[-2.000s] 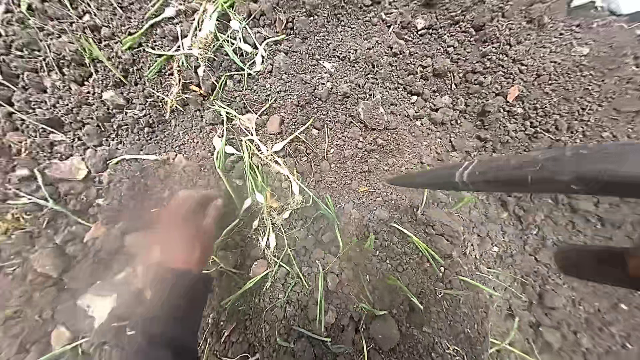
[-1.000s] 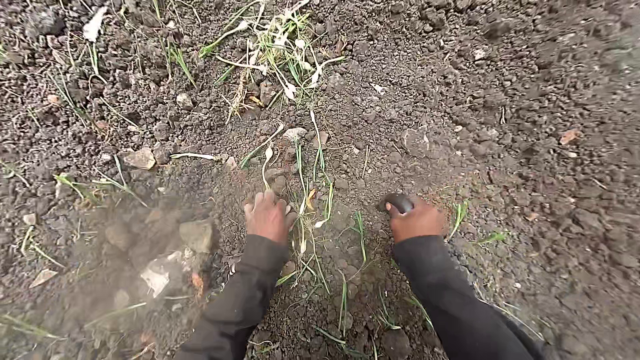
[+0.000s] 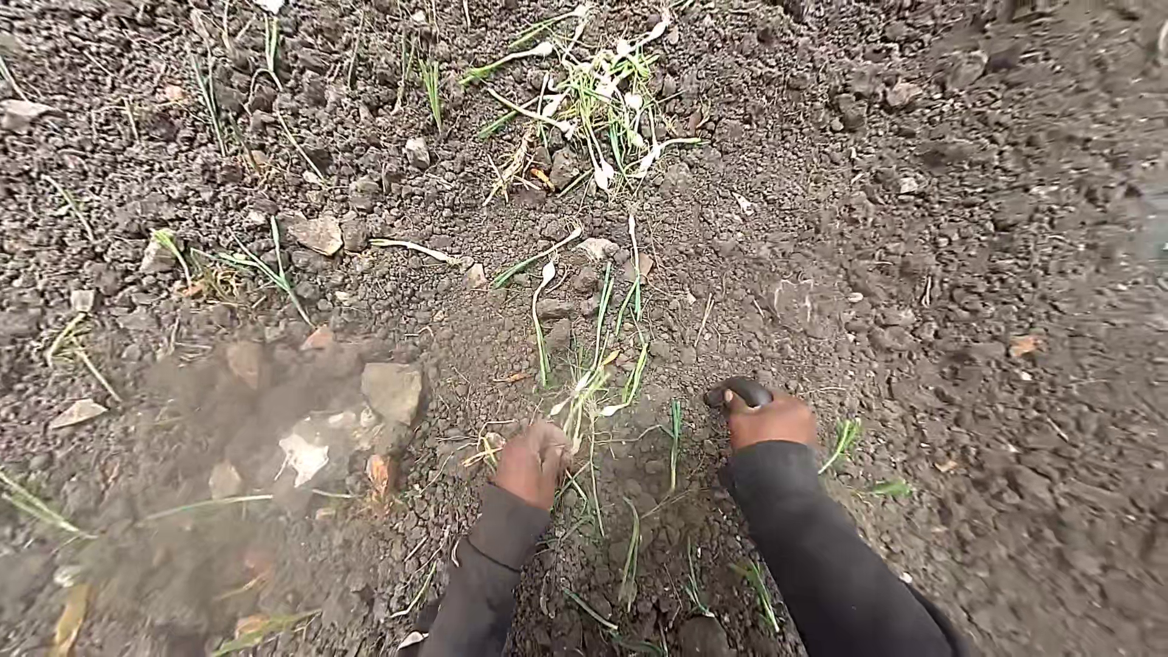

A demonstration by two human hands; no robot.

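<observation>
Green-leaved seedlings with small white bulbs (image 3: 607, 100) lie in a loose heap on the soil at the top centre. Below them, more bulb seedlings (image 3: 547, 274) are scattered down the middle. My left hand (image 3: 534, 461) is low against the soil at the near end of this scatter, fingers bent beside some thin stems; whether it grips any is unclear. To its right, my right hand (image 3: 771, 420) is closed around a dark, rounded tool end (image 3: 744, 392), the rest of which is hidden. A green shoot (image 3: 675, 443) stands in the soil between the hands.
Crumbly brown soil spreads all around. A large stone (image 3: 392, 392) and a pale flat stone (image 3: 303, 458) lie left of my left hand. Small green shoots (image 3: 844, 443) stand right of my right wrist, others (image 3: 757, 589) near the bottom. Another stone (image 3: 318, 234) lies farther up left.
The pointed dark tool seen at the right two seconds ago is now mostly hidden, with a dark end in my right hand. My left hand has moved slightly nearer to me since one second ago.
</observation>
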